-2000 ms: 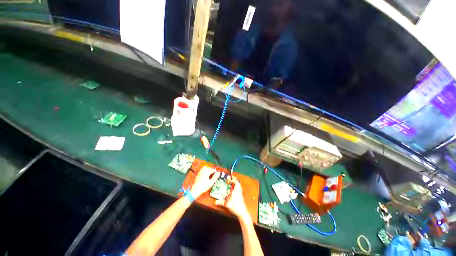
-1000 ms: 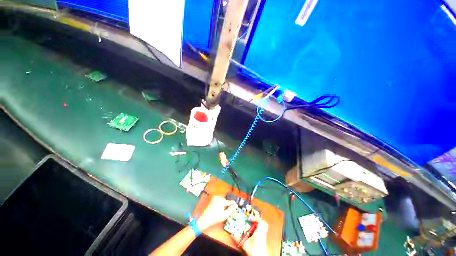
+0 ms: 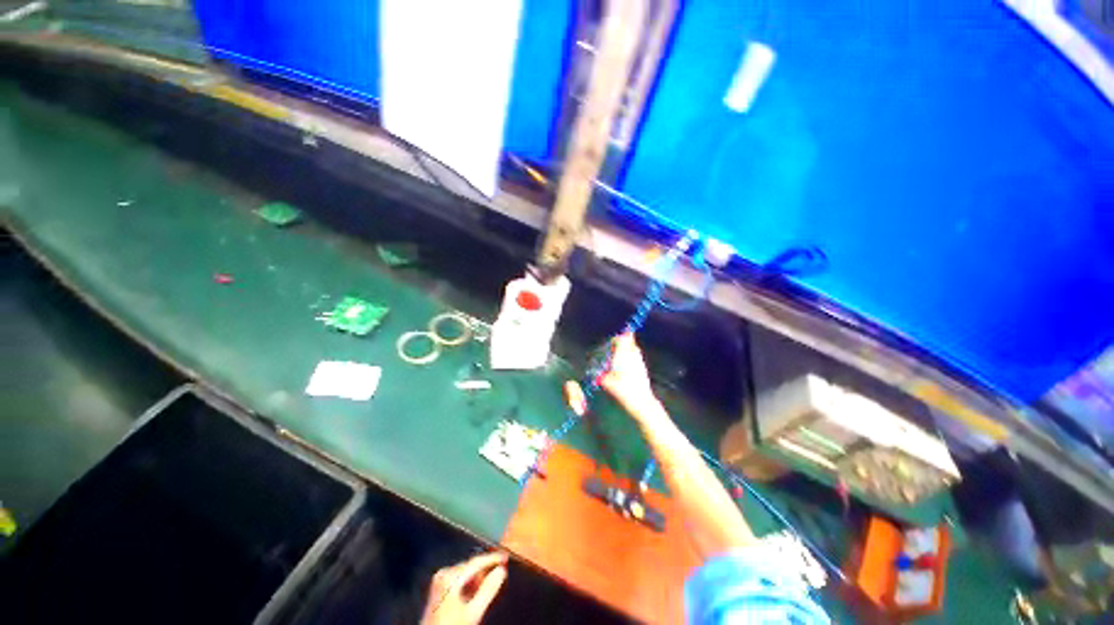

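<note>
The orange-brown fixture base (image 3: 580,537) lies at the bench's front edge, with a black connector block (image 3: 626,502) on it. No circuit board shows on the base. My right hand (image 3: 628,369) reaches over the base to the coiled blue cord (image 3: 568,427). A small dark and red thing shows at its fingertips; blur hides whether it is gripped. My left hand (image 3: 464,591) is low at the bench edge, left of the base, cut off by the bottom edge, fingers slightly apart, nothing seen in it. A green-white board (image 3: 514,449) lies at the base's upper left corner.
A white container with a red mark (image 3: 528,324) stands by the post. Two pale rings (image 3: 419,348), a white slip (image 3: 343,380) and a green board (image 3: 356,315) lie left. An oscilloscope (image 3: 855,440) and orange box (image 3: 902,564) stand right. A black bin (image 3: 183,513) is below the edge.
My right hand has moved up and away from the base to the coiled cord. My left hand has dropped to the bench edge. The board no longer shows on the base. The screens turned from dark to blue.
</note>
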